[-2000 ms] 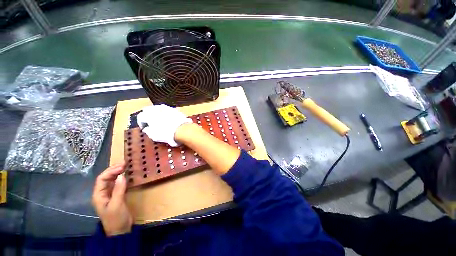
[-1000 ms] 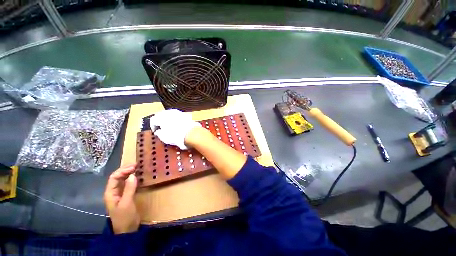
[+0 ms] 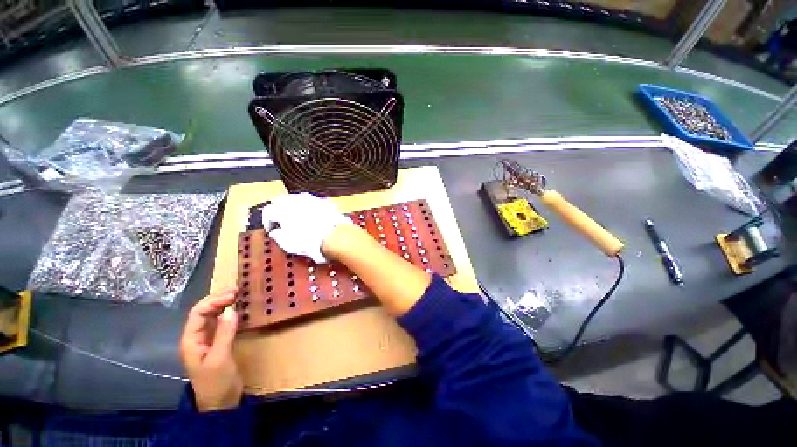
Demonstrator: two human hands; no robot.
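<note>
The reddish-brown jig (image 3: 336, 281) with rows of round holes lies on the tan board (image 3: 349, 349). Silvery parts sit in several middle and right rows; the left rows show dark holes. My right hand (image 3: 304, 227), in a white glove, is over the jig's upper left part, fingers curled downward; whether it holds a piece is hidden. Small black pieces (image 3: 255, 216) lie at the jig's upper left corner beside my fingertips. My bare left hand (image 3: 212, 345) is at the jig's lower left corner, thumb and fingers close together at its edge; whether they grip it is unclear.
The black fan (image 3: 330, 131) stands behind the jig. A clear bag of silvery parts (image 3: 131, 244) lies left. The soldering iron (image 3: 581, 223) rests in its yellow-based stand (image 3: 523, 216) at right. Beyond are a pen (image 3: 664, 251), a solder reel (image 3: 748, 244) and a blue tray (image 3: 738, 138).
The whole view has shifted slightly since the first frame. My gloved right hand stays at the jig's upper left with small finger changes. My left hand stays at the lower left corner.
</note>
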